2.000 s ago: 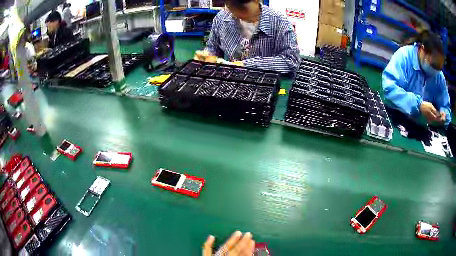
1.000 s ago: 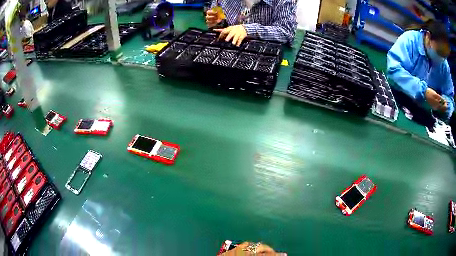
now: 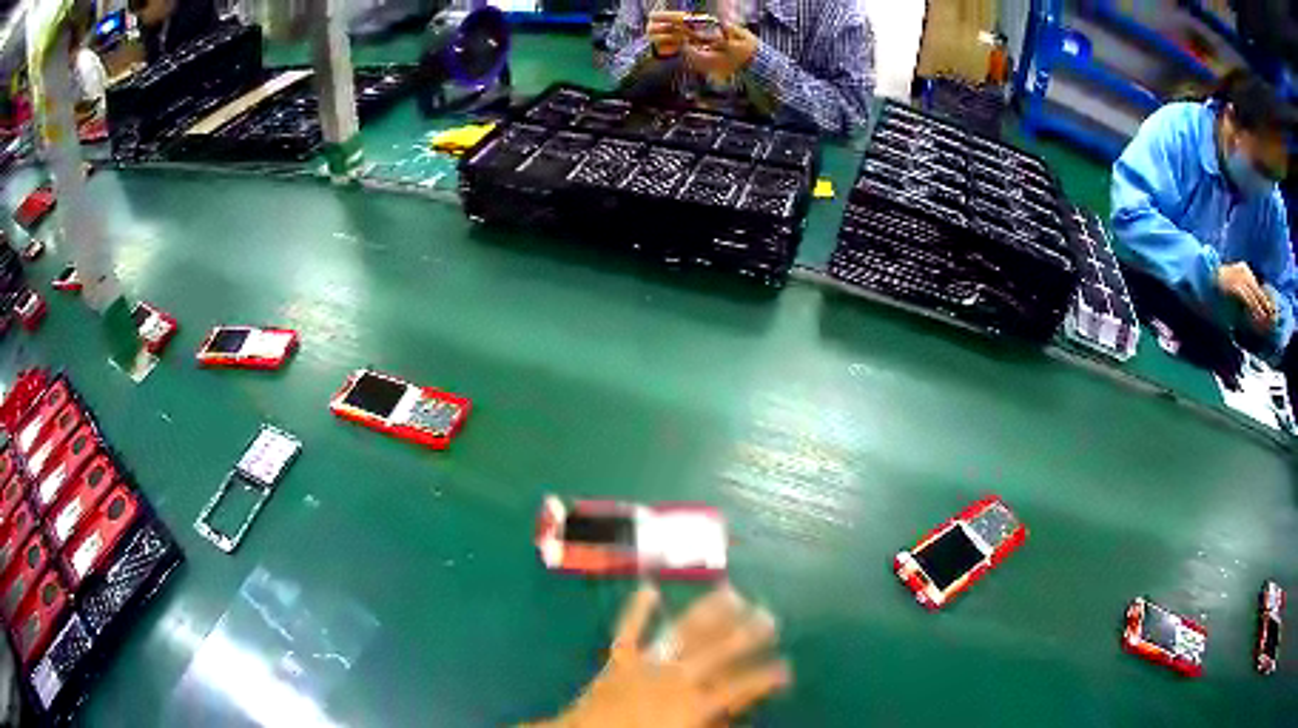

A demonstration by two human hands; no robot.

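A red phone assembly with a dark screen and pale keypad end (image 3: 634, 538), blurred, lies on the glossy green surface (image 3: 570, 356) at centre. My right hand (image 3: 690, 661) is just below it, blurred, fingers spread, with nothing seen in it. Blur hides whether a fingertip touches the phone. My left hand is out of the picture. Other red phones lie to the left (image 3: 402, 408) and further left (image 3: 248, 346). Three more lie to the right, the nearest (image 3: 961, 552) tilted, then a small one (image 3: 1166, 636) and one near the edge (image 3: 1270, 627).
A silver-grey frame (image 3: 251, 486) lies at left beside a black parts tray (image 3: 88, 548) with red parts. Black stacked trays (image 3: 634, 185) and another stack (image 3: 954, 228) stand on the far side. Metal posts (image 3: 336, 86) stand at left. Two workers sit opposite.
A phone now lies at centre, above my right hand, which has moved up into view and opened. The other phones on the green surface have shifted left in view. The checked-shirt worker now holds something up.
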